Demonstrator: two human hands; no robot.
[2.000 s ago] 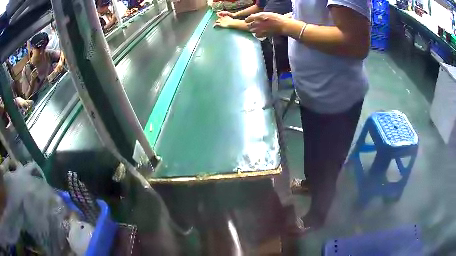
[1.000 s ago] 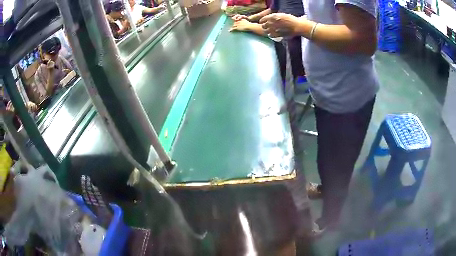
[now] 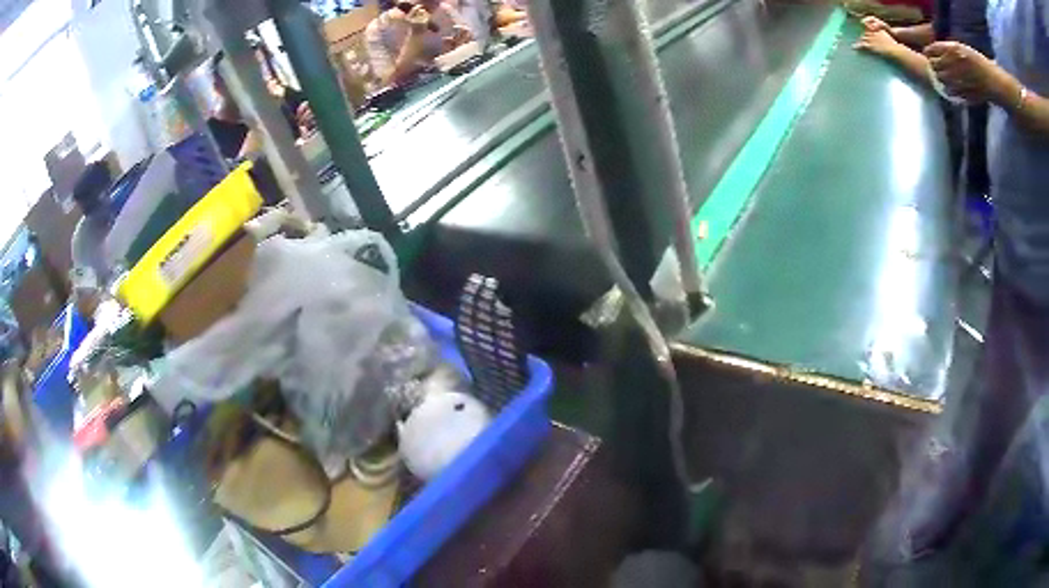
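Observation:
Neither of my hands is in the picture. Nearest in front of me at the lower left is a blue parts bin point(image 3: 523, 416). It holds a clear plastic bag point(image 3: 334, 333), a round white item point(image 3: 442, 436), tan pieces point(image 3: 274, 485) and a dark strip with pale marks point(image 3: 491, 339) standing at its right end. To its right is the end of the green conveyor table point(image 3: 834, 230), with a bright green stripe and a worn yellowish end edge.
A slanted metal post point(image 3: 621, 172) stands at the table end, with a pale cord hanging beside it. A yellow bin point(image 3: 190, 247) is behind the blue bin. A person point(image 3: 1018, 172) stands at the table's right side. More people sit beyond the line.
The view has swung left, so the table, post and standing person have moved right in the picture. The blue bin and yellow bin show more fully. The blue stool has left the picture.

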